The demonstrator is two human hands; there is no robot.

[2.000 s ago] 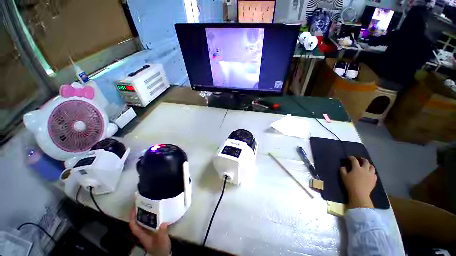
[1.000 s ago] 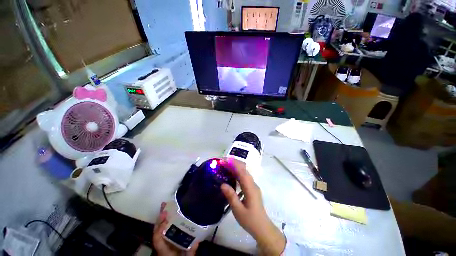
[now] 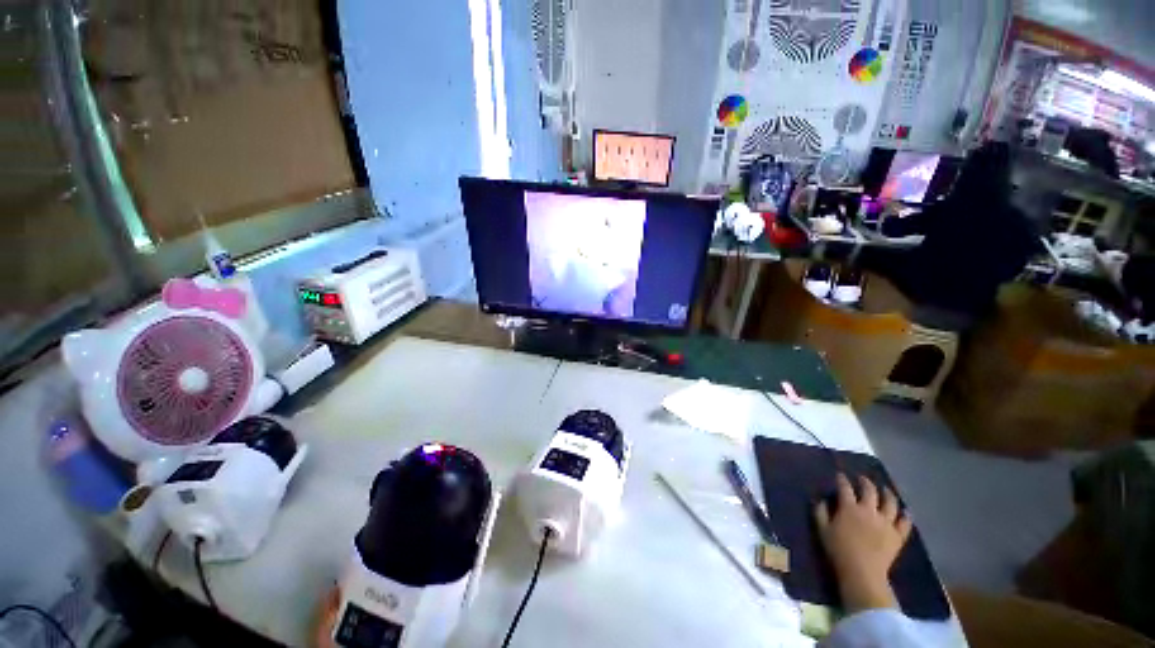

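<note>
A white security camera (image 3: 424, 532) with a black ball head stands at the front of the bench, a small red and blue glow on top of its head. My left hand (image 3: 328, 616) shows only as a sliver of fingers at its lower left side; the rest is hidden or cut off by the bottom edge. My right hand (image 3: 864, 532) lies over the black mouse pad (image 3: 794, 487), fingers spread forward; the mouse is hidden under it. The monitor (image 3: 586, 253) shows a pale, washed-out picture.
Two more cameras lie on the bench, one in the middle (image 3: 576, 481) and one at left (image 3: 226, 487). A pink-grilled fan (image 3: 185, 380), power supply (image 3: 364, 294), thin stick (image 3: 712, 534), pen (image 3: 750, 500) and white tissue (image 3: 707, 408) are around. A person (image 3: 982, 234) sits behind cartons (image 3: 1051, 380).
My right hand has left the camera's head and is back on the mouse pad. The camera stands further left and more upright. The monitor picture turned from magenta to pale. The view has tilted up.
</note>
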